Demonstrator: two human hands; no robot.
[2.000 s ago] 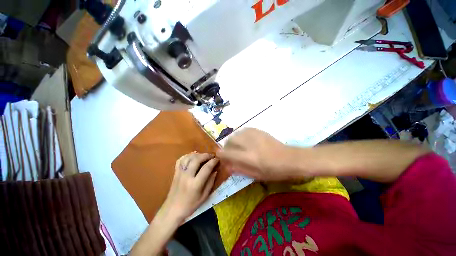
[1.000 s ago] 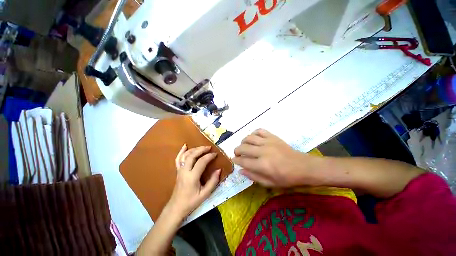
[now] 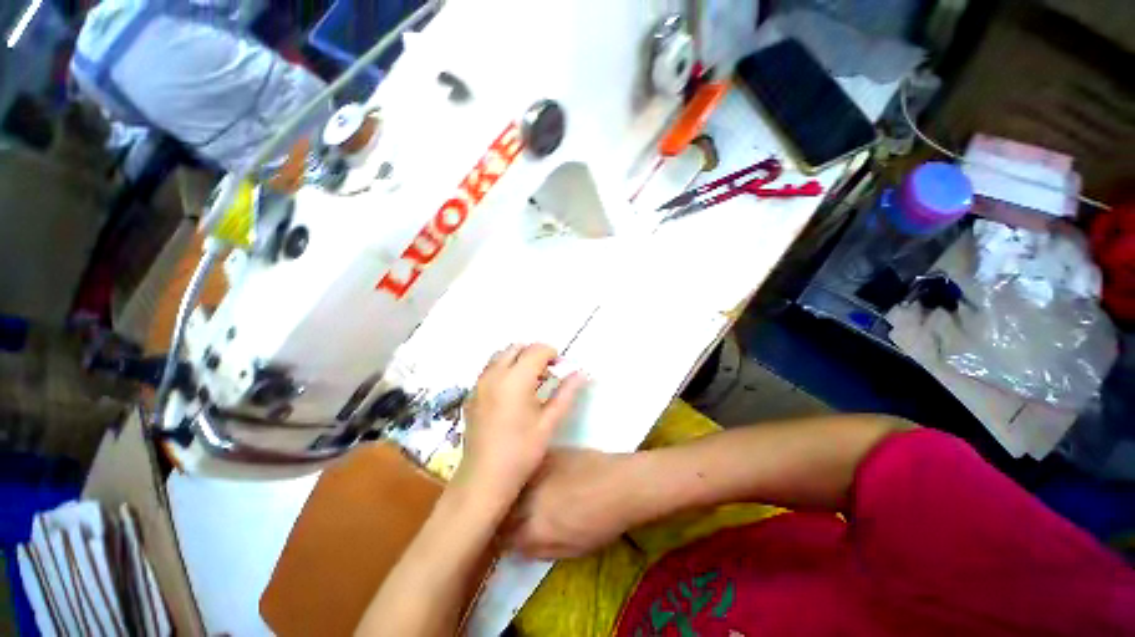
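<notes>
A tan-orange leather panel (image 3: 352, 535) lies flat on the white sewing table, its upper end beside the needle area. My left hand (image 3: 513, 404) reaches past the panel, just right of the presser foot (image 3: 438, 413). Its fingers are apart with nothing visible between them. My left forearm covers the panel's right side. My right hand (image 3: 566, 504) is at the table's front edge, against my left wrist. Its fingertips are hidden behind the left wrist, so I cannot tell if they hold anything.
The white LUOKE machine (image 3: 373, 268) spans the back. Red-handled snips (image 3: 747, 187), an orange-handled tool (image 3: 691, 118) and a black phone (image 3: 805, 102) lie right of it. A lidded bottle (image 3: 934, 195) and crumpled plastic (image 3: 1039, 342) are lower right. Brown-edged pale pieces (image 3: 87, 572) stand at lower left.
The view has swung right, bringing in the phone and bottle. My left hand has moved off the panel to its right; my right hand now meets my left wrist.
</notes>
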